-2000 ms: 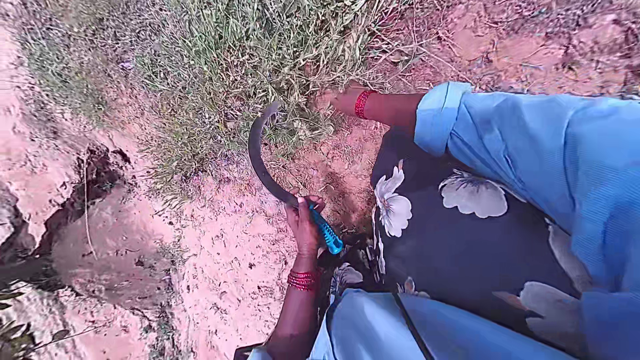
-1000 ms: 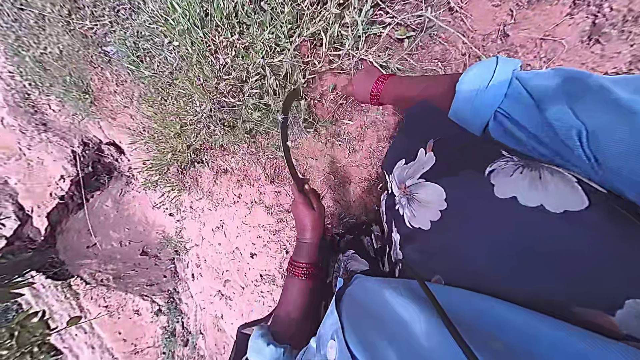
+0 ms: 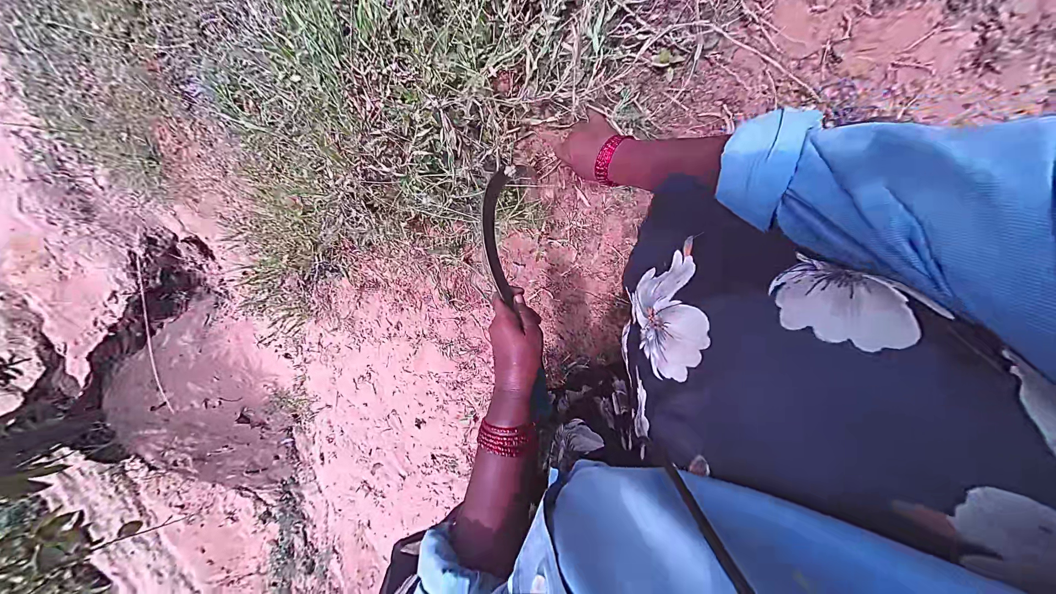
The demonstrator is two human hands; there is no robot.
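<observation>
My left hand (image 3: 516,342), with red bangles at the wrist, grips a sickle at the lower centre. The sickle's dark curved blade (image 3: 492,235) points up toward the grass, its tip at the edge of a green and dry clump (image 3: 412,124). The handle is hidden in the fist. My right hand (image 3: 587,148), also wearing red bangles, is low at the right edge of the grass, to the right of the blade tip. Its fingers are bent and blurred against soil and stems, so whether they hold any grass cannot be made out.
Reddish bare soil (image 3: 388,396) lies below the grass. At the left is an eroded hollow with a dark crack and a large earth lump (image 3: 198,396). Leafy twigs (image 3: 58,536) show at the lower left. A dark floral skirt (image 3: 784,396) covers the right side.
The sickle has turned in my left hand: its turquoise handle showed two seconds ago and is now hidden. My right hand, deeper at the grass then, now shows more of its back.
</observation>
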